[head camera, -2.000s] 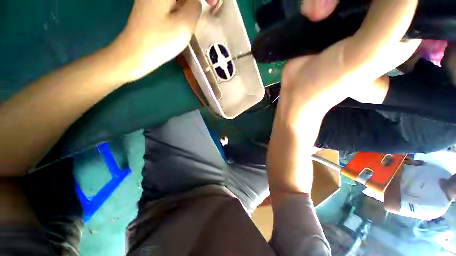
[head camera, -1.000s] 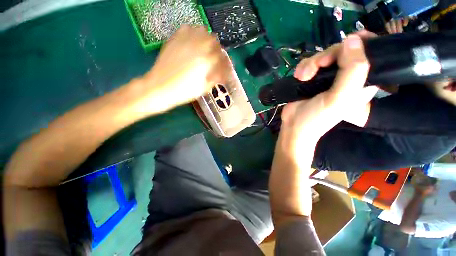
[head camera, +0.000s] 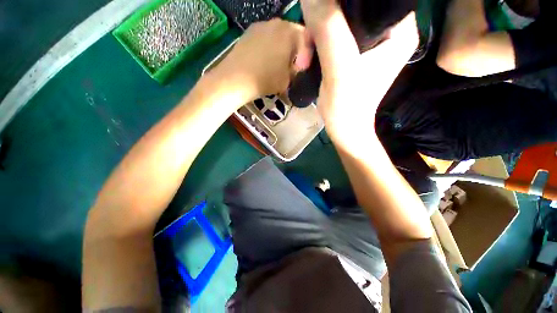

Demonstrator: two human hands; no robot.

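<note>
The off-white housing [head camera: 298, 136] lies open side up on the green bench near its edge, its round cross-barred opening partly showing. My left hand [head camera: 269, 58] is over the housing's upper part, fingers curled beside the driver's nose; whether it holds a small part is hidden. My right hand [head camera: 360, 67] is closed around the black electric screwdriver [head camera: 305, 87], whose nose is over the housing beside the opening. The driver's tip is hidden. The green screw bin [head camera: 196, 51], full of silvery screws, stands above and left of the housing.
The black parts tray [head camera: 249, 11] is beside the green bin, cut off by the top edge. A blue stool [head camera: 215, 268] is below the bench. An open carton [head camera: 485, 229] with pale parts and an orange object [head camera: 532, 168] are at right. Another person's arm [head camera: 473, 52] is at upper right.
My right hand has brought the driver left and more upright over the housing, close to my left fingers. The view has shifted, bringing more of the carton into sight.
</note>
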